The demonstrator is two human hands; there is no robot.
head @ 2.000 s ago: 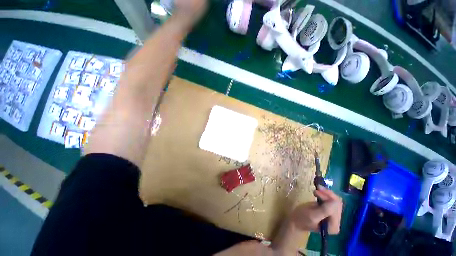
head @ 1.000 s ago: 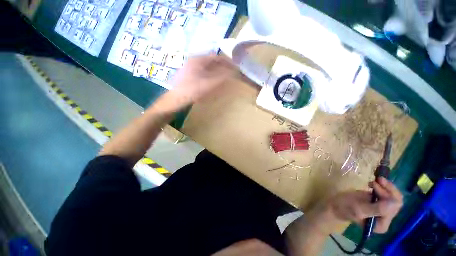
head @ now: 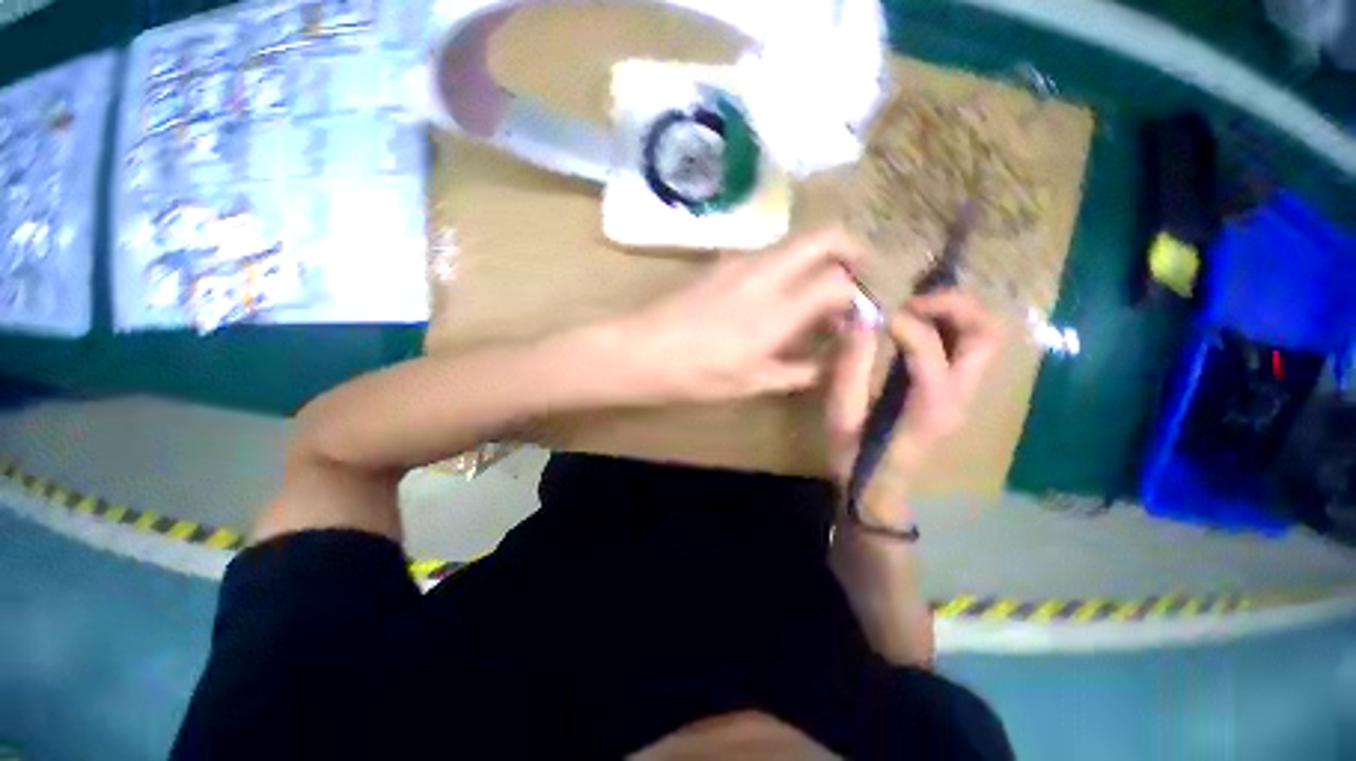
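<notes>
White headphones lie at the top of the cardboard. An open ear cup with a green circuit board rests over the cream-white square pad. My right hand holds the black soldering iron, its tip pointing up and away. My left hand meets the right hand's fingers below the pad. A small whitish thing shows between the fingertips, blurred; it may be a battery cell. The hands cover the place of the red wire bundle.
Brown cardboard lies on the green mat. Blister trays of small cells are at left. Wire scraps lie at the cardboard's upper right. A blue bin with a black soldering station and an iron stand are at right.
The headphones have come onto the pad since the earliest frame. My left hand has moved from beside the trays to my right hand, with a small whitish thing at the fingertips. The view has shifted.
</notes>
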